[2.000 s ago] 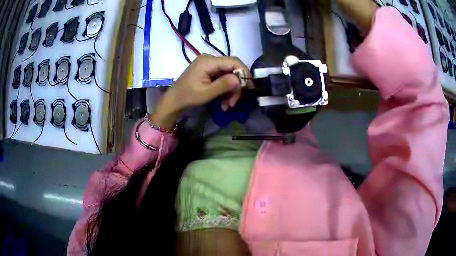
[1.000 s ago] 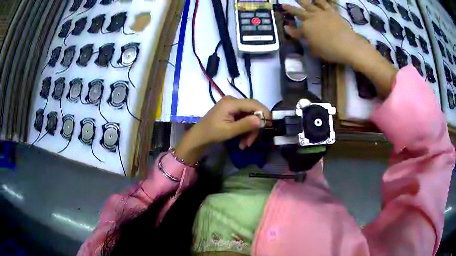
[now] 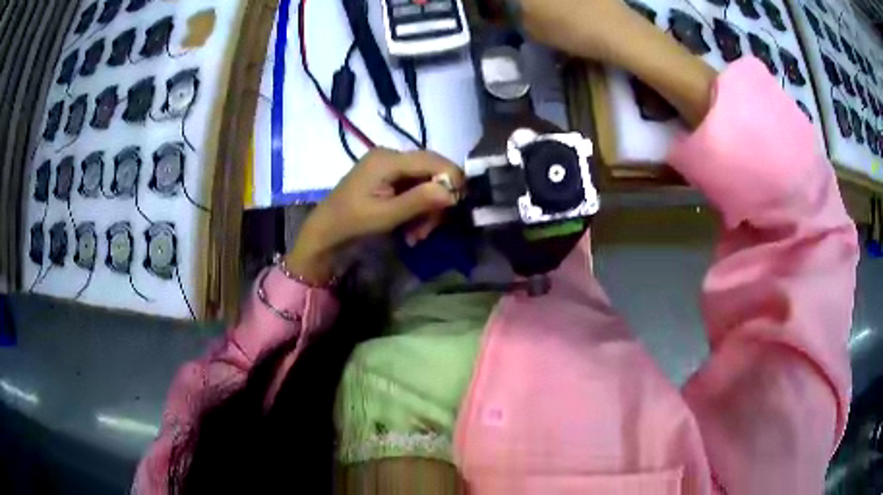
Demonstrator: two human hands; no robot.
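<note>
My left hand (image 3: 373, 205) pinches a small pale connector (image 3: 445, 182) between thumb and fingertips, just left of the test fixture (image 3: 496, 182). The fixture is black with pale side pieces. At its right end sits a white square frame (image 3: 585, 145) with corner lugs. A black round hub (image 3: 555, 174) with a pale centre dot is over the frame. A green patch (image 3: 556, 229) shows below it. Of my right arm, the forearm (image 3: 629, 43) reaches up past the top edge; the hand is cut off there, so its fingers are hidden.
A foam tray with rows of round units (image 3: 116, 282) stands on stacked trays at left. More foam trays with units (image 3: 697, 82) are at right. The handheld meter (image 3: 426, 39), partly cut off, and red and black cables (image 3: 344, 89) lie beyond my left hand.
The view has shifted, so the meter is now partly cut off at the top. My right hand, seen near the meter a second ago, is now out of the picture. My left hand still pinches the connector.
</note>
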